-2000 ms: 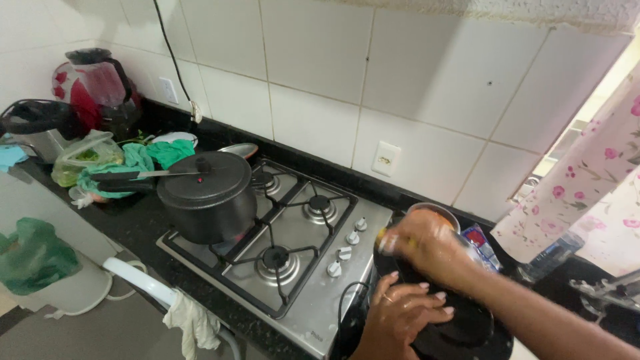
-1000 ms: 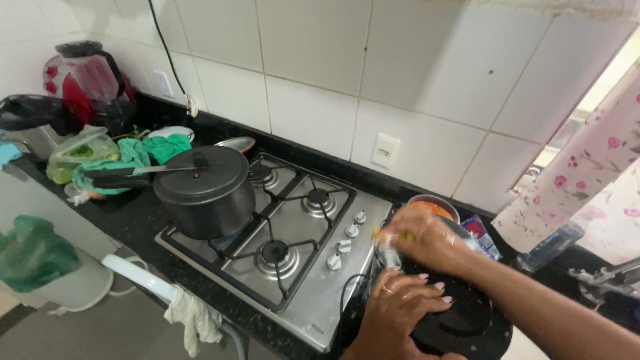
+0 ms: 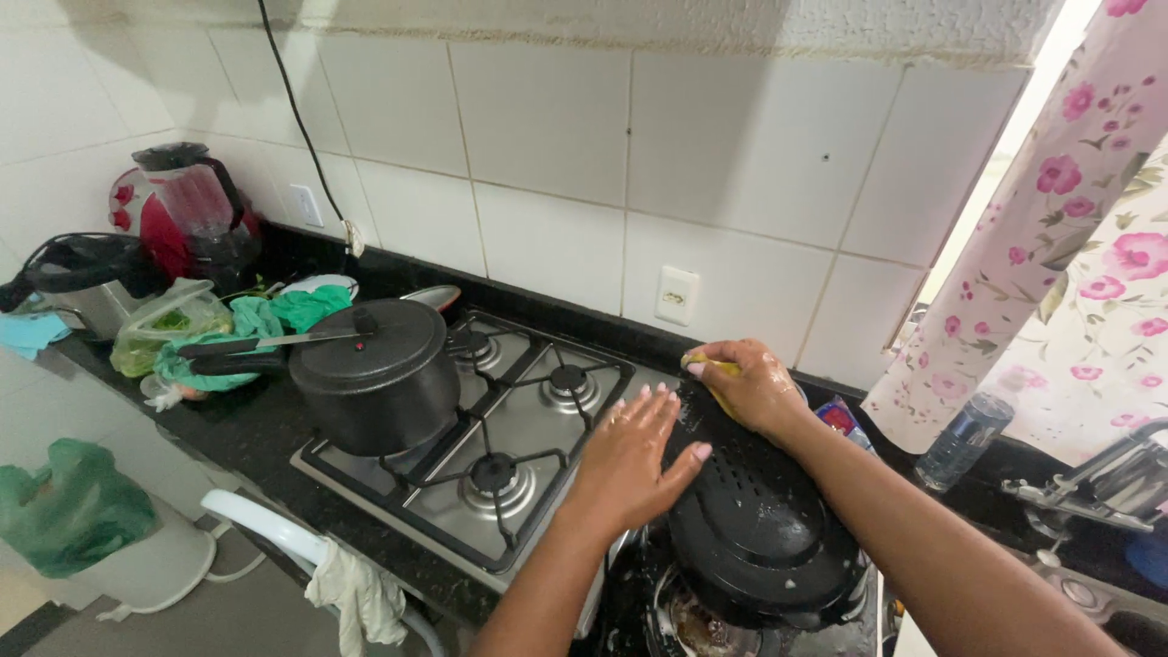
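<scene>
My right hand (image 3: 753,383) grips a yellow sponge (image 3: 721,388) against the far edge of a black oval appliance part (image 3: 762,511), which has slots and wet, soapy spots. My left hand (image 3: 639,456) lies at the left side of that part, fingers spread and wet, with nothing in it. Beneath the part, near the bottom edge, some foam and a round brownish surface (image 3: 698,620) show. A black pressure cooker (image 3: 379,379) stands on the gas stove (image 3: 538,520) to the left, with a knife (image 3: 274,343) lying across its lid and handle.
A blender (image 3: 196,214), a plastic bag of greens (image 3: 173,324) and green bags (image 3: 310,308) crowd the counter's left end. On the right are a plastic bottle (image 3: 965,443), a faucet (image 3: 1086,474) and a floral curtain (image 3: 1113,283). A white cloth (image 3: 356,593) hangs before the stove.
My left hand has opened, its fingers now straight and spread. My right hand has moved to the far edge of the black part with the sponge. The bowl behind it is now mostly hidden.
</scene>
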